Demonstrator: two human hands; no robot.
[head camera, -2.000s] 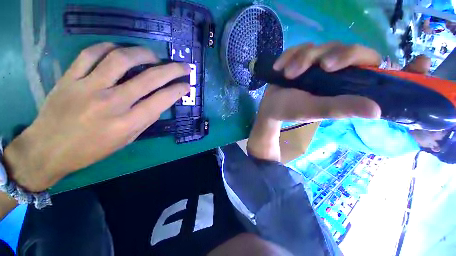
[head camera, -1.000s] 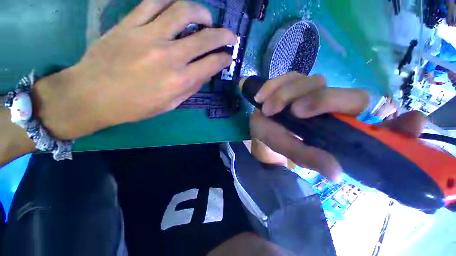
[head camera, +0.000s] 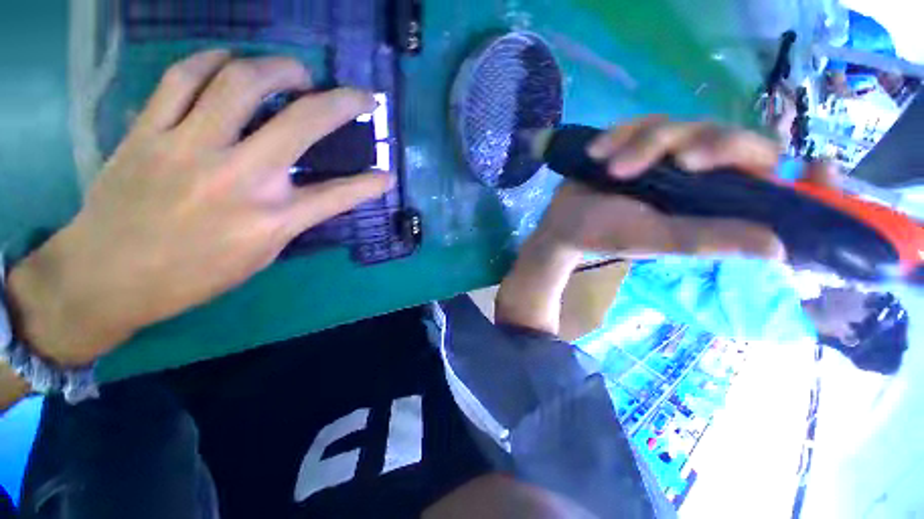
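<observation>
My left hand (head camera: 218, 188) lies over a black plastic frame (head camera: 380, 228) on the green bench. Its fingers grip a black bracket part (head camera: 339, 150) with white ends (head camera: 381, 132) on the frame's bar and hide some of both. My right hand (head camera: 648, 218) grips a black and orange electric screwdriver (head camera: 719, 198). The screwdriver's tip end points left at the round screw tray (head camera: 471, 106), over its right part. The bit is blurred, and I cannot tell whether a screw is on it. The tray's right side is dark with screws.
The bench's near edge (head camera: 253, 319) runs above my lap. A brown cardboard box (head camera: 593, 296) is beside the edge under my right wrist. Dark parts (head camera: 778, 86) lie at the upper right. Another person (head camera: 861, 319) is at the right.
Since one second ago, the screwdriver tip has moved from beside the bracket on the frame to the screw tray. My left hand stays on the bracket and frame. The whole view has shifted.
</observation>
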